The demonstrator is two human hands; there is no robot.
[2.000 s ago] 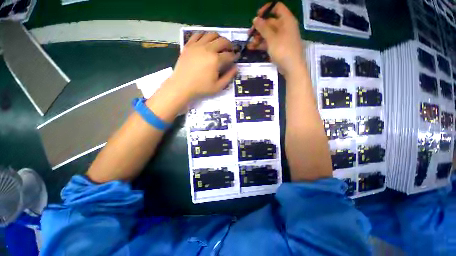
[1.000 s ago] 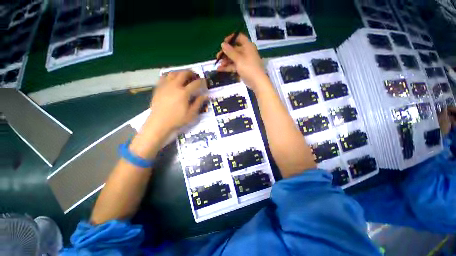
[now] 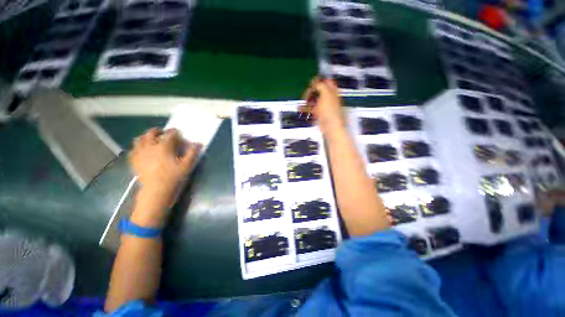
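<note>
The white tray holds two columns of black circuit boards in front of me. My right hand is over its upper right pocket, closed on thin dark tweezers; their tips are blurred. My left hand is left of the tray, over the grey-brown liner sheet near its white end. The fingers are curled, the thumb apart; blur hides whether they pinch the sheet. A blue band is on my left wrist.
A second liner sheet lies far left. Another board tray is right of my forearm, with stacked trays beyond. More trays stand at the back. A white fan is lower left. Another person's hand shows at the right edge.
My left hand has left the tray and moved left onto the liner, which now lies at a steeper angle. My right hand stays at the tray's upper right. The view has shifted.
</note>
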